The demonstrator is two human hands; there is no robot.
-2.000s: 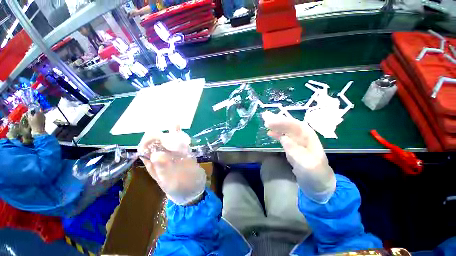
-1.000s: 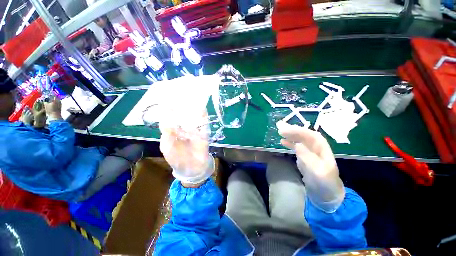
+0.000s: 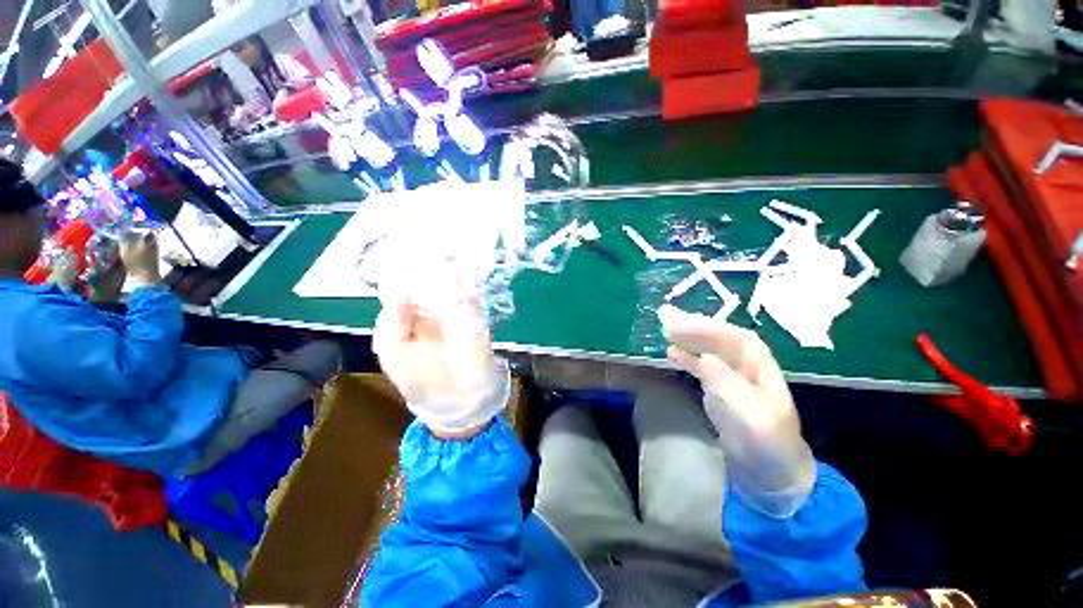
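My left hand (image 3: 439,362), in a thin whitish glove, is raised at the bench's front edge. It holds a clear looped plastic part (image 3: 549,166) that rises over the foam sheet and bench; glare blurs the fingertips. My right hand (image 3: 739,398), also gloved, is raised near the front edge with its fingers together and slightly bent; no object shows in it. White jointed arms (image 3: 710,268) lie zigzag on the green bench beyond it. A crumpled white cloth (image 3: 803,297) lies among them. Small fittings (image 3: 695,232) lie in a pile behind.
A white foam sheet (image 3: 339,267) lies at left. A metallic-topped bottle (image 3: 944,246), a red-handled tool (image 3: 974,394) and red trays (image 3: 1009,214) are at right. An open carton (image 3: 311,505) stands by my knees. Another person (image 3: 95,368) works at left. Lit lamps (image 3: 445,101) glow beyond.
The clear looped part has swung from low at the left and over the bench to above the foam sheet. My left hand has risen slightly. The view has turned left.
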